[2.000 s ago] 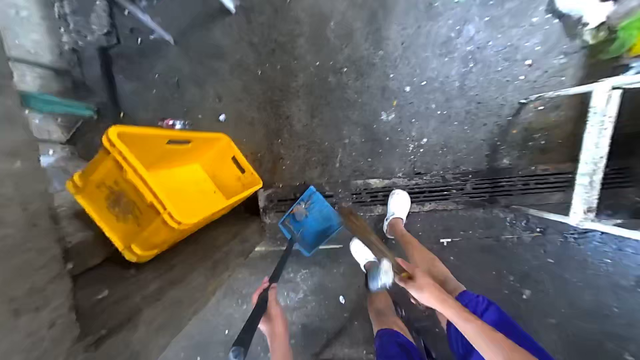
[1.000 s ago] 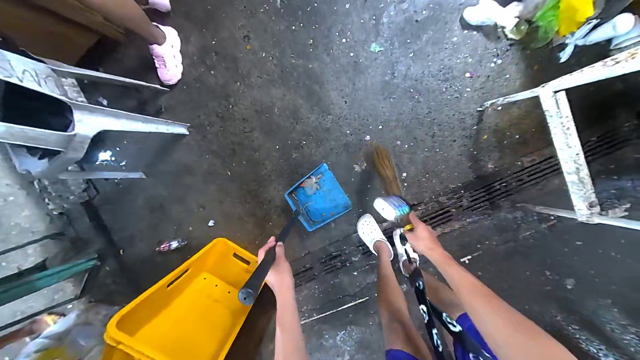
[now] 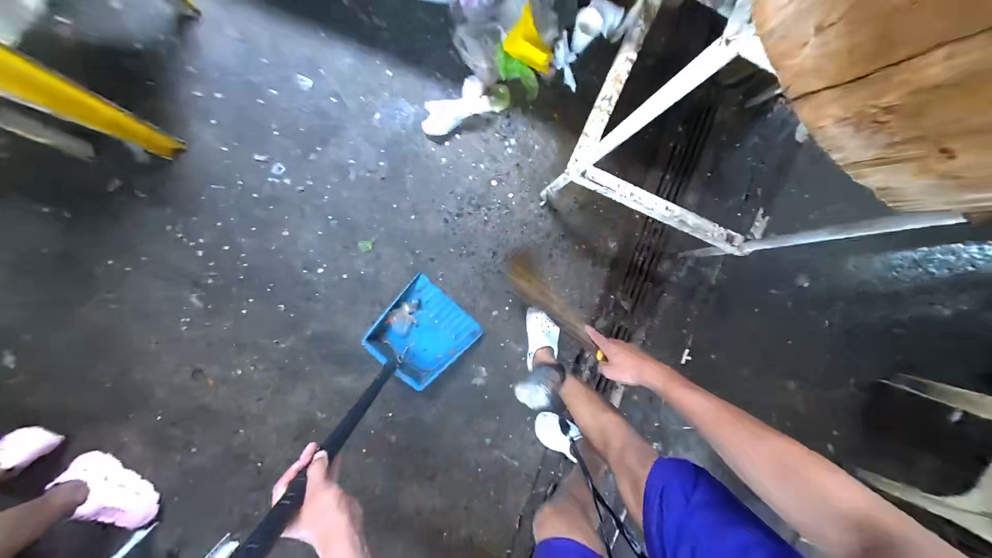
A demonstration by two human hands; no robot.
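My left hand (image 3: 322, 496) grips the black handle (image 3: 341, 434) of a long-handled dustpan. The blue dustpan (image 3: 438, 333) rests on the floor up and to the right of that hand, with a small heap of pale debris in it. My right hand (image 3: 620, 358) is closed on a straw broom (image 3: 546, 298); its blurred bristles point up and left, to the right of the dustpan and apart from it. Beneath the broom are my white clogs (image 3: 542, 335). A dark, rounded object on cords hangs in front of my legs.
A white metal frame (image 3: 659, 209) stands at upper right beside a thick wooden slab (image 3: 899, 101). Bags and litter (image 3: 457, 108) lie at the top. A floor grate (image 3: 647, 256) runs past my feet. Another person's pink footwear (image 3: 108, 488) shows at lower left.
The view has shifted a lot; the yellow crate seen earlier is out of view. The dustpan still holds debris, and the broom has swung so its bristles point up and left.
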